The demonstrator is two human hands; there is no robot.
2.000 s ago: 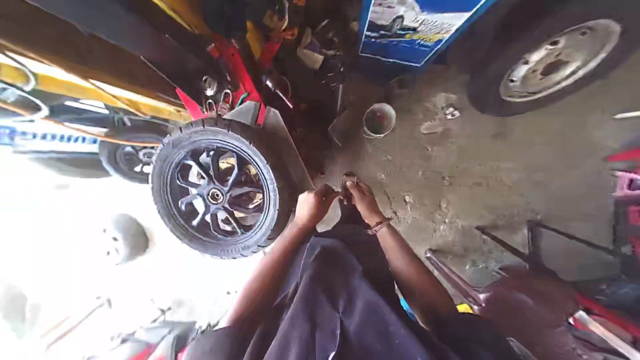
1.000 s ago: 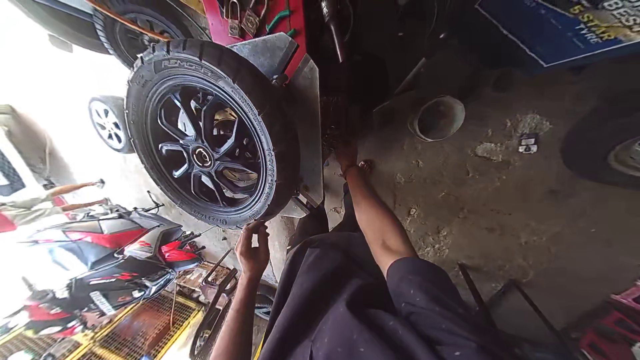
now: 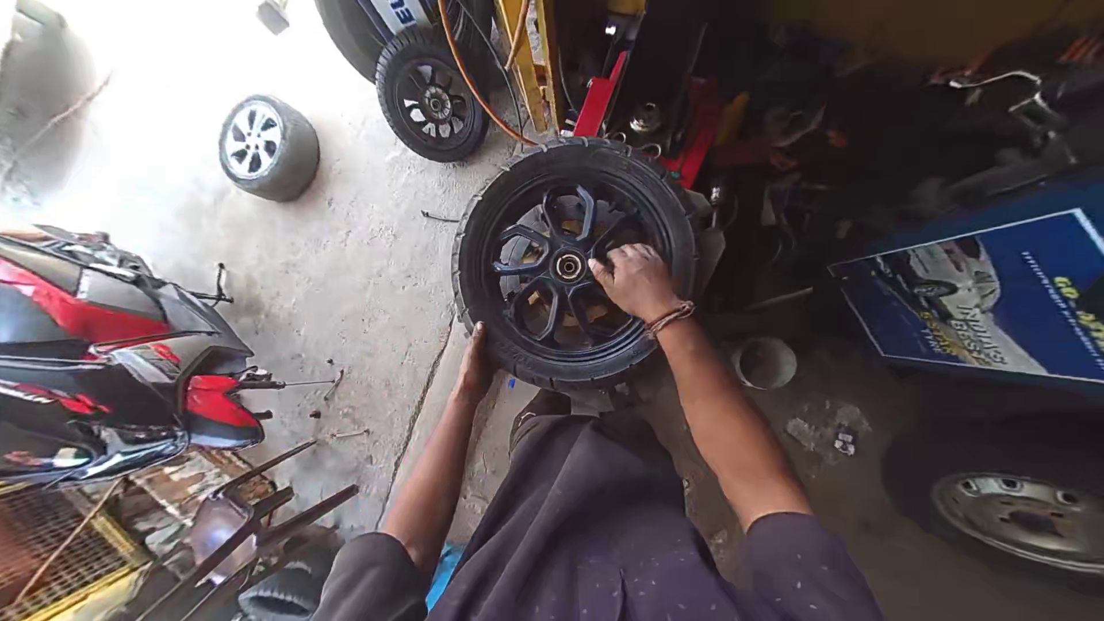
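Observation:
A motorcycle wheel (image 3: 552,341) with a black spoked alloy rim and a treaded tyre is in front of me, close to my body. My left hand (image 3: 476,366) rests against the tyre's lower left edge, its thumb along the outside and its other fingers partly hidden. My right hand (image 3: 636,278) lies over the spokes just right of the hub bearing (image 3: 568,266), fingers curled over a spoke; whether they close on it is unclear. A bracelet (image 3: 669,319) circles the right wrist.
Behind the wheel are a red metal machine part (image 3: 601,99) and a yellow post (image 3: 539,69). Another wheel (image 3: 435,103) and a silver-rimmed wheel (image 3: 267,148) lie at the upper left. A red and black motorcycle (image 3: 112,345) is left; a bucket (image 3: 766,362), blue signboard (image 3: 983,297) and large wheel (image 3: 1005,509) are right.
My right hand has come from beyond the wheel's right side onto its spokes. My left hand, near the tyre's lower edge a second ago, is now against its lower left. The view has swung left.

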